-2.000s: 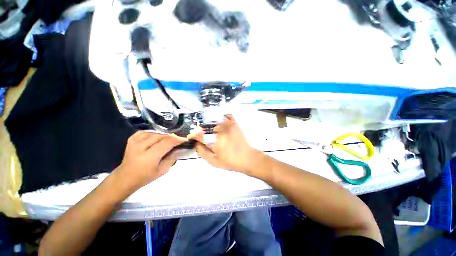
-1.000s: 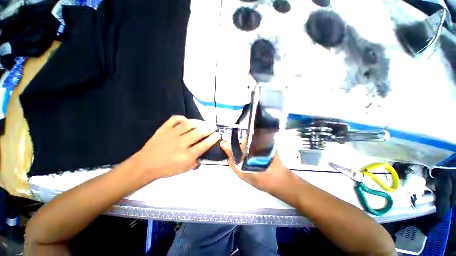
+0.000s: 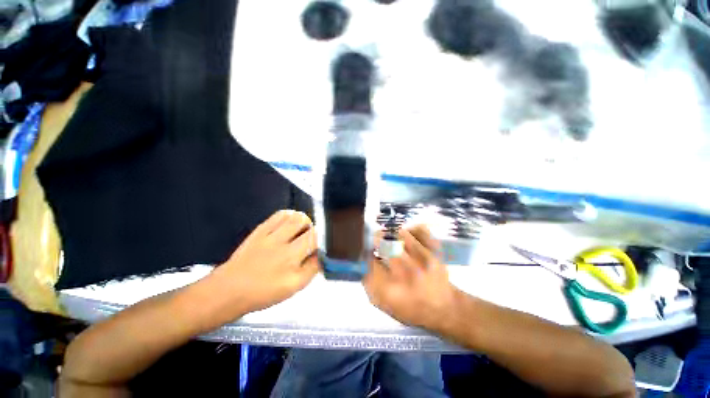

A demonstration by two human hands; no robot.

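The large black garment panel [image 3: 156, 186] lies left of the white sewing machine head [image 3: 498, 101], its right part running under the head. My left hand [image 3: 268, 260] rests at the panel's lower right edge, fingers curled beside the shiny take-up lever guard [image 3: 345, 210]. The guard hides the fingertips, so a grip cannot be told. My right hand [image 3: 412, 276] is right of the guard, fingers bent up near the blurred tension assembly [image 3: 467, 210]. Whether it holds anything cannot be told. The needle area is mostly hidden behind the guard.
Scissors with yellow and green handle loops [image 3: 595, 288] lie on the table right of my right hand. A tan strip [image 3: 39, 225] runs along the panel's left side. A ruled strip [image 3: 335, 336] follows the table's front edge. Dark cloth lies at the far left.
The view has shifted over the last two seconds. Since one second ago, my right hand has moved out from behind the guard to its right, and my left hand has drawn back from the needle area.
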